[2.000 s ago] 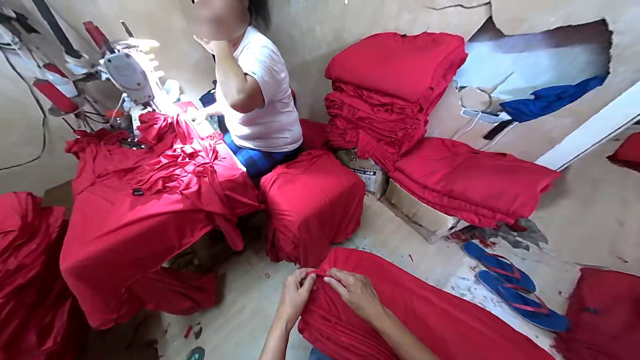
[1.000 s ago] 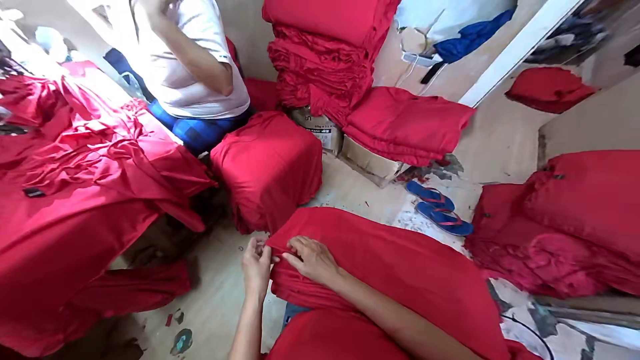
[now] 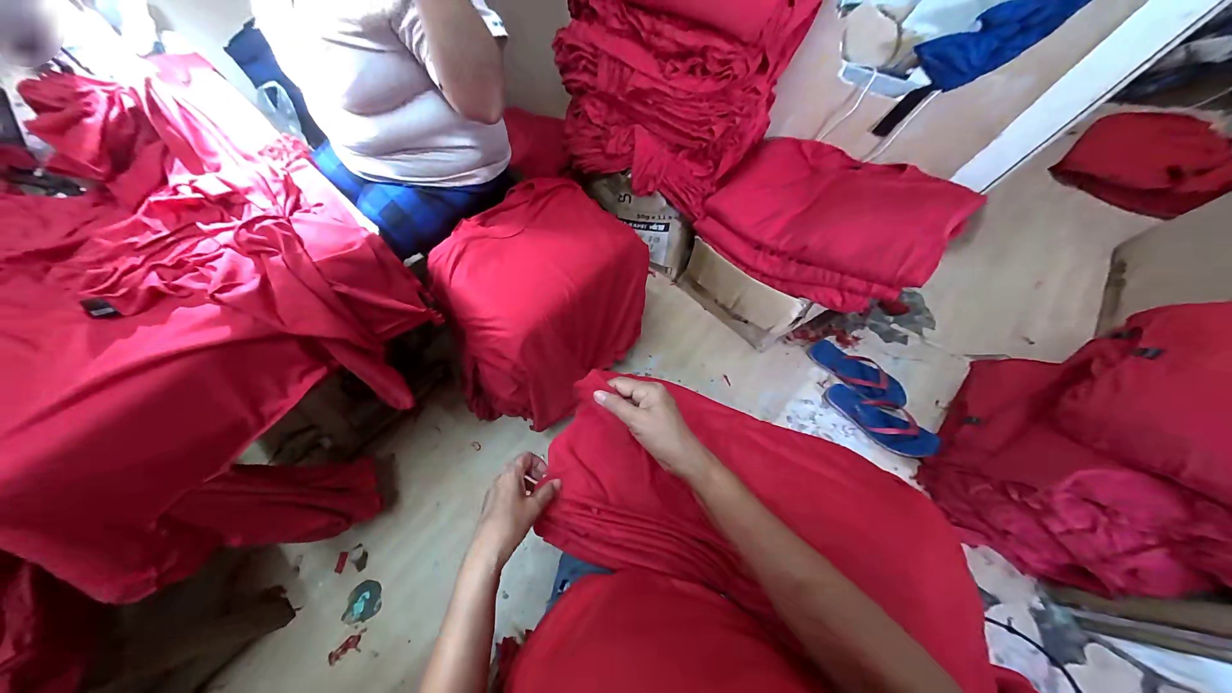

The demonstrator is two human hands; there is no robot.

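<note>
Layers of red cloth [image 3: 808, 481] lie across my lap, their folded edges facing left. My right hand [image 3: 650, 419] pinches the upper left corner of the top layer between thumb and fingers. Beside the left edge of the same layers is my left hand [image 3: 518, 500], its fingers curled and its thumb near the cloth edge; whether it grips the edge is not clear. More red cloth [image 3: 635, 640] covers my legs below the layers.
A red cloth-covered block [image 3: 544, 289] stands ahead, near a seated person [image 3: 404, 96]. Red fabric [image 3: 192, 375] drapes a table at left. Behind are a stacked red pile [image 3: 664, 87] and a cardboard box [image 3: 741, 289]. Blue flip-flops [image 3: 881, 419] and another red pile [image 3: 1116, 462] are at right.
My hands were close together at the cloth's left end; now they are farther apart, the right one at the upper corner and the left one lower. The view has tilted down.
</note>
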